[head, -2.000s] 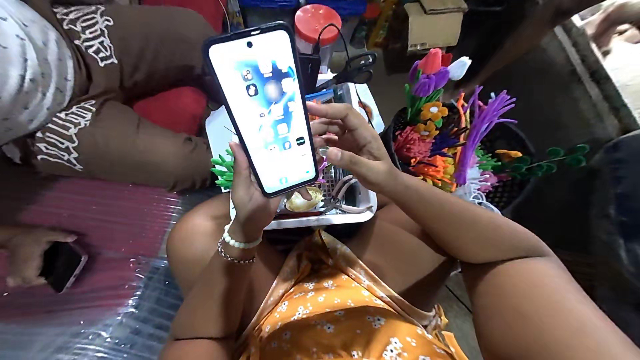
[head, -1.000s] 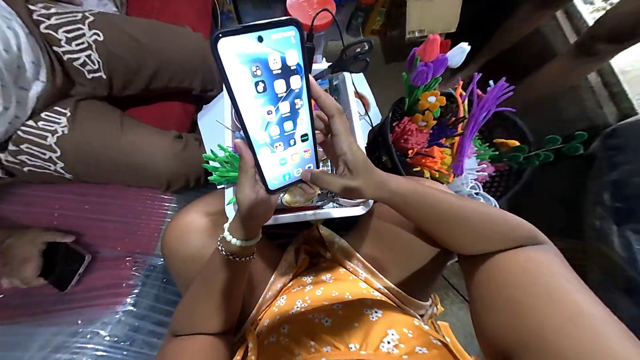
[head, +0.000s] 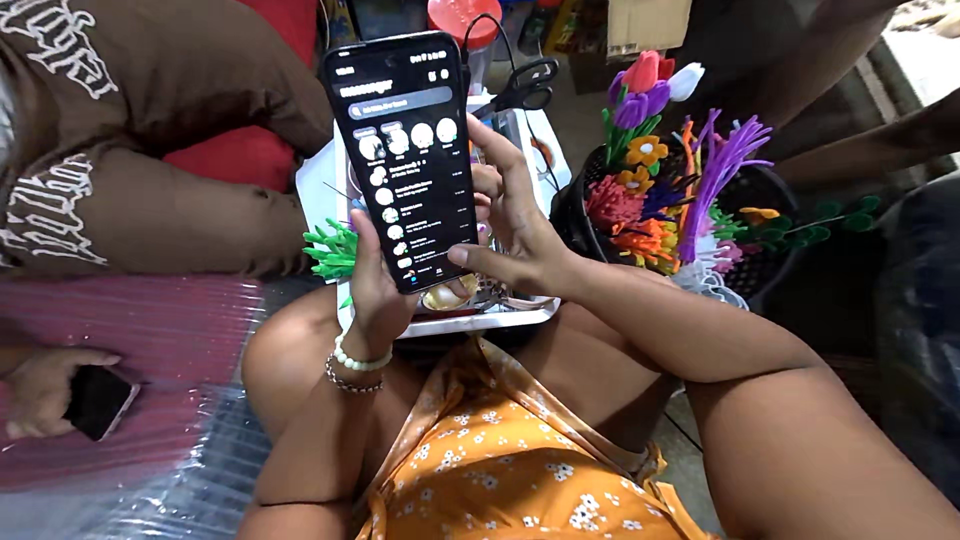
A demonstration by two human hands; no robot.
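A smartphone (head: 409, 172) is held upright in my left hand (head: 379, 289), its dark screen showing a messaging list. Around that wrist are a beaded bracelet and a chain. My right hand (head: 517, 217) is at the phone's right edge, its thumb at the lower part of the screen and its other fingers partly hidden behind the phone. Under both hands, a white plastic tray (head: 480, 322) rests at my lap with craft items in it, partly covered. Green pipe-cleaner stems (head: 331, 249) stick out at its left side. Black-handled scissors (head: 529, 86) lie at its far end.
On the right stands a black basket (head: 574, 217) of pipe-cleaner flowers (head: 641, 154). A red-lidded jar (head: 465, 19) and a cardboard box (head: 649, 26) are at the back. At left, another person's hand (head: 49, 390) holds a phone (head: 100, 401) over plastic-covered seating (head: 172, 360).
The phone's screen has gone from a bright home screen with icons to a dark messaging list. Both my hands stay at the phone.
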